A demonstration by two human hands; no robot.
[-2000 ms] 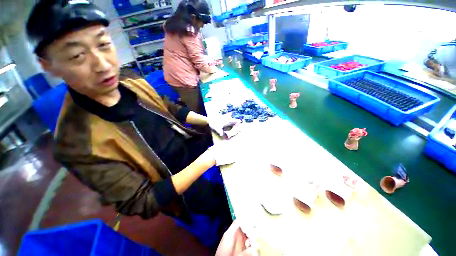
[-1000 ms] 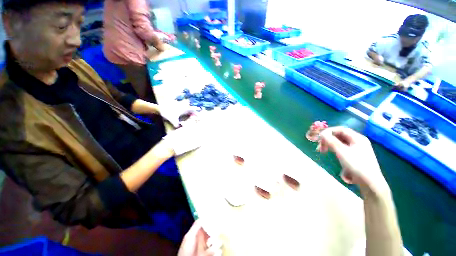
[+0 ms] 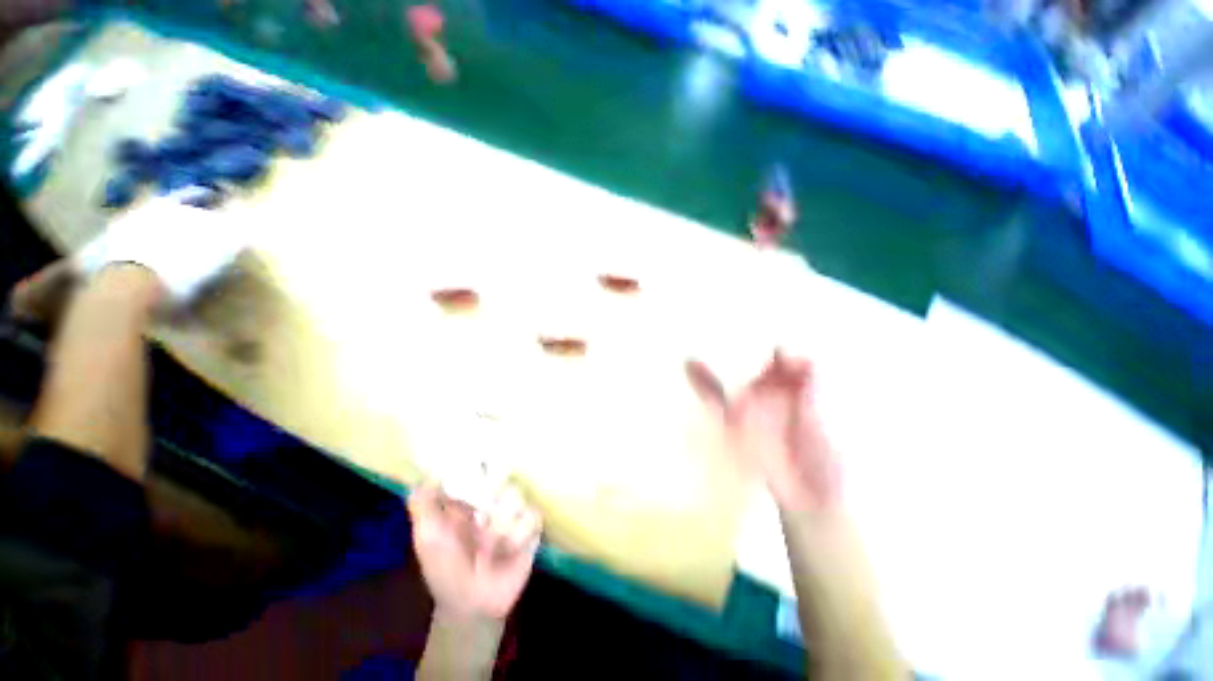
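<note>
The picture is blurred. My left hand is at the bench's near edge, fingers curled on a small whitish thing that I cannot identify. My right hand is over the white bench cover, its fingers bent; blur hides whether it holds anything. A brownish patch shows just left of its fingers. Several figure parts lie on the bench, their reddish-brown openings showing. Another part is at the belt's near edge.
A neighbour's white-gloved hand is at the left, below a heap of dark pieces. The green belt runs behind the bench, with blue trays beyond. White paper covers the right. A small reddish thing lies lower right.
The view has swung right and down. My right hand has left the red-topped figure part on the belt and is over the bench. My left hand shows more fully, still with the whitish thing.
</note>
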